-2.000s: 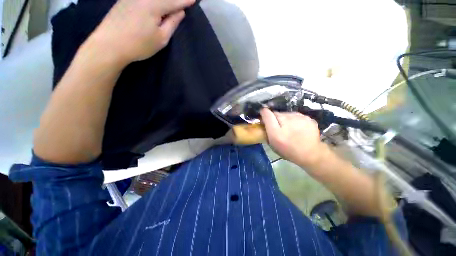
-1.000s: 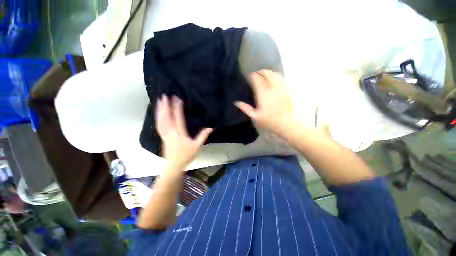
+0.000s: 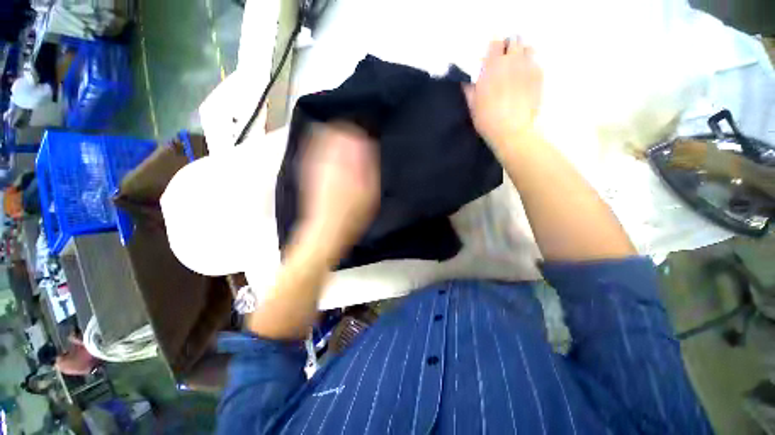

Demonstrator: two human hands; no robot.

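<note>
The black garment piece [image 3: 425,161] lies folded on the white padded board and table cover, in front of me. My left hand [image 3: 340,170] is over its left part, strongly blurred; whether it grips the cloth does not show. My right hand [image 3: 507,93] is at its upper right edge, fingers bent and thumb side against the cloth; a grip cannot be made out. The steam iron [image 3: 722,183] stands apart at the far right with no hand on it.
The white padded board's rounded end [image 3: 204,212] sticks out at left. Beyond it are a brown cloth-lined bin [image 3: 170,289] and a blue crate [image 3: 93,183]. A dark cable [image 3: 270,89] runs at upper left. The white table cover [image 3: 586,59] extends behind and right.
The iron, in my right hand two seconds ago, was at the far right one second ago. Since then my right hand has moved to the cloth's upper right edge, my left hand upward; the cloth's outline has changed.
</note>
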